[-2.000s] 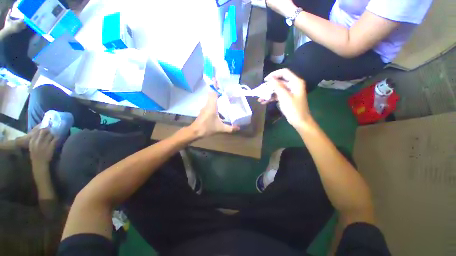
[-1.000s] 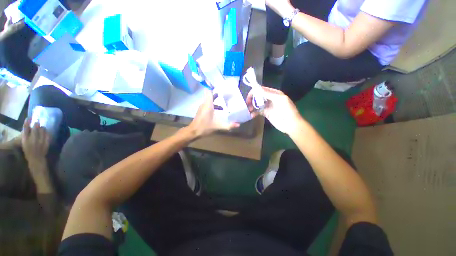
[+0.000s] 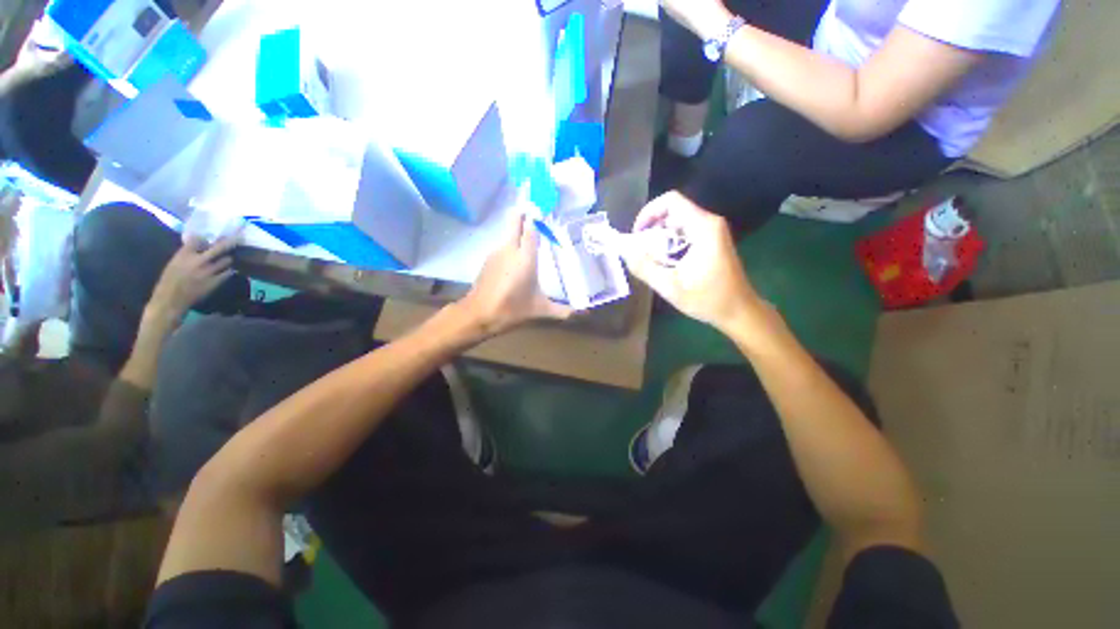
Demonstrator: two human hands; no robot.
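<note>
My left hand (image 3: pixel 506 285) grips a small white inner box (image 3: pixel 592 278) from its left side, at the table's near right corner. The box stands open, with a white flap raised at its far end. My right hand (image 3: pixel 690 264) is just right of the box and holds a small white looped part (image 3: pixel 673 243), perhaps a bundled cable. One end of the part reaches over the box opening. A light blue piece (image 3: pixel 536 184) lies just beyond my left hand.
Open blue-and-white retail boxes (image 3: pixel 391 209) stand on the white table left of my hands; another (image 3: pixel 292 76) is farther back. A neighbour's hand (image 3: pixel 194 273) is at the left table edge. Another person sits at right. A red bag (image 3: pixel 921 256) and cardboard (image 3: pixel 995 430) lie on the right floor.
My right hand has drawn the white part in, lowered it and brought it back to the box. The box tilts differently and its flap now stands up. The left neighbour's hand has reached the table edge.
</note>
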